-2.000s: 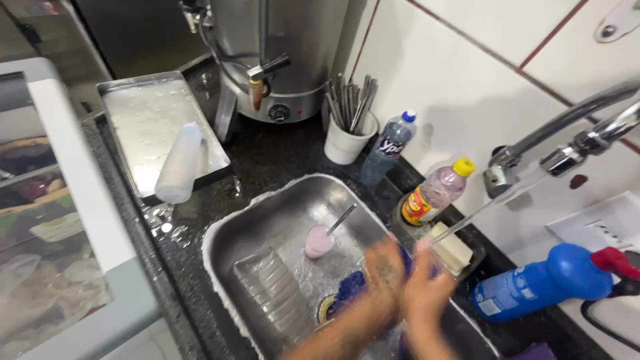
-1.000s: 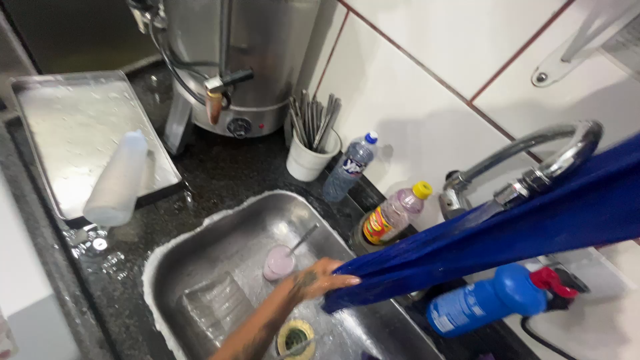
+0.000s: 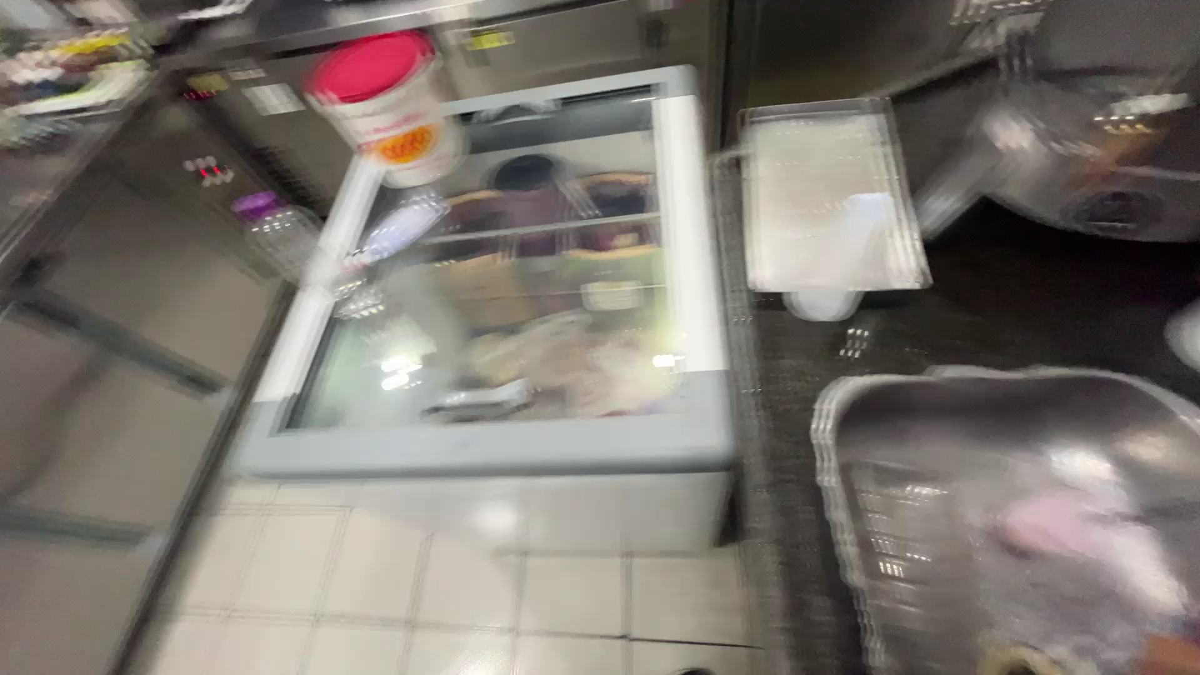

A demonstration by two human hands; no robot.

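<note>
The view is badly blurred. Only a sliver of skin, apparently my left hand or forearm, shows at the bottom right corner, over the steel sink; what it holds cannot be told. My right hand is out of view. In the sink, near that sliver, lies a blurred pink cup. A clear ridged plastic container is at the sink's left side. The round drain is partly cut off by the bottom edge.
A glass-topped chest freezer stands left of the dark counter. On it are a white tub with a red lid and a purple-capped bottle. A metal tray with a translucent container lies behind the sink.
The view has swung far left to the freezer. The blue cloth, stretched out from my left hand a second ago, and the faucet have left the view.
</note>
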